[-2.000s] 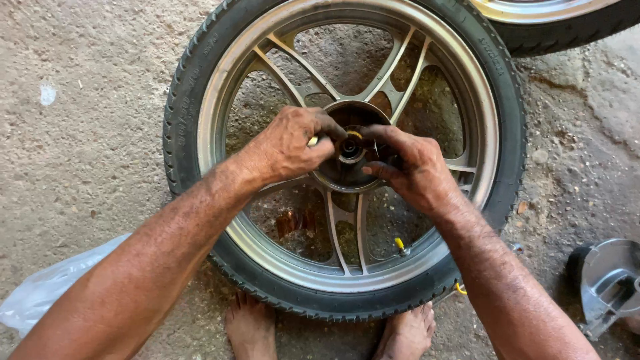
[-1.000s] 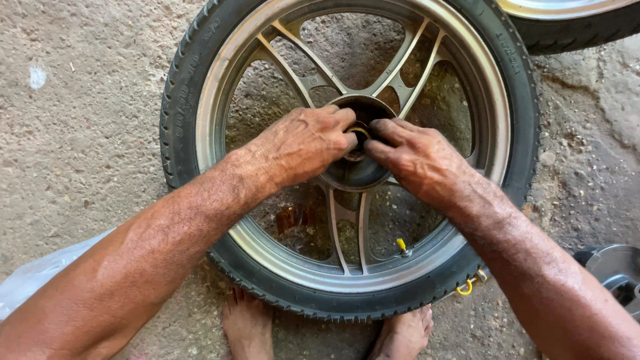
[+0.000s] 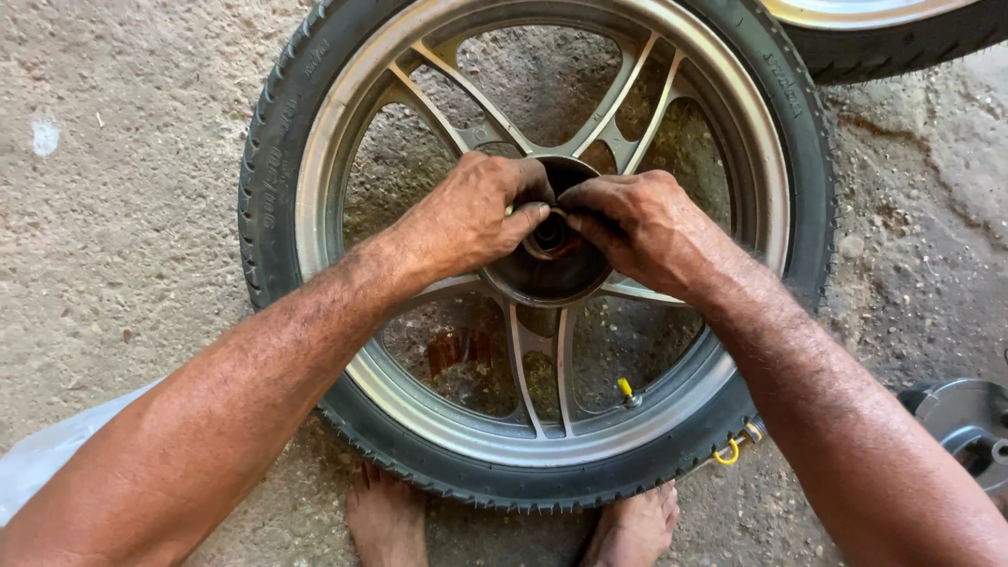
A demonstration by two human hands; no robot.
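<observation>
A motorcycle wheel with a cast alloy rim (image 3: 567,450) and a black tire (image 3: 272,173) lies flat on the ground. Both hands work at its round hub (image 3: 547,287), where a bearing or sleeve (image 3: 550,233) shows in the middle. My left hand (image 3: 480,209) reaches over the hub from the left, thumb and fingers bent near the central opening, with a small yellowish bit showing between them. My right hand (image 3: 642,220) is bent over the hub's right side, its fingertips by a thin ring (image 3: 557,213) at the opening. What exactly each hand grips is hidden by the fingers.
Part of another wheel (image 3: 890,47) lies at the top right. A metal drum-like part (image 3: 961,425) is at the lower right, and a yellow hook (image 3: 726,452) by the tire. A yellow valve cap (image 3: 624,387) stands on the rim. Plastic sheeting (image 3: 71,445) lies lower left; bare feet (image 3: 386,516) are below.
Two seconds ago my hands were more open around the hub, with a small yellowish thing at my left fingers. Now the fingers of both hands are bent in close to the central opening.
</observation>
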